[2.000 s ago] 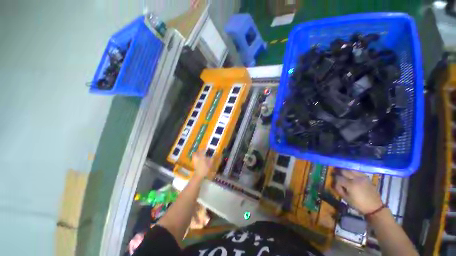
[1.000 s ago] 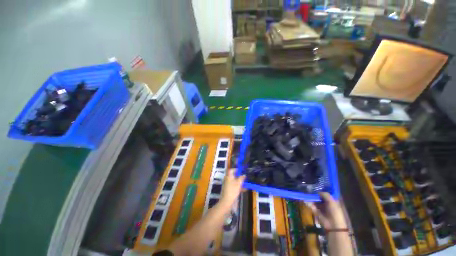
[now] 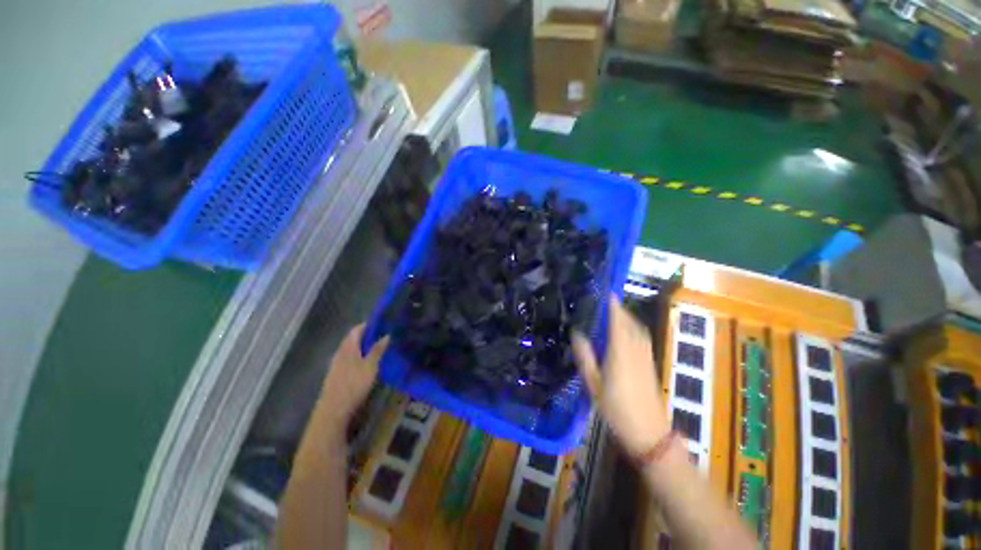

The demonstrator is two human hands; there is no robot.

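A blue plastic basket heaped with black power adapters is over the left orange tray, tilted a little. My left hand grips its near left corner. My right hand grips its right side, with the fingers over the rim. The basket hides the far part of the left tray. Another orange tray to the right shows white socket rows with black squares and a green strip.
A second blue basket with black adapters stands on the ledge at left. A loaded orange tray is at far right. Metal rails run along the left. Cardboard boxes stand beyond on the green floor.
The basket has moved left, from over the gap and right tray to over the left tray, with both my hands on it. The view has shifted, and the monitor is out of sight.
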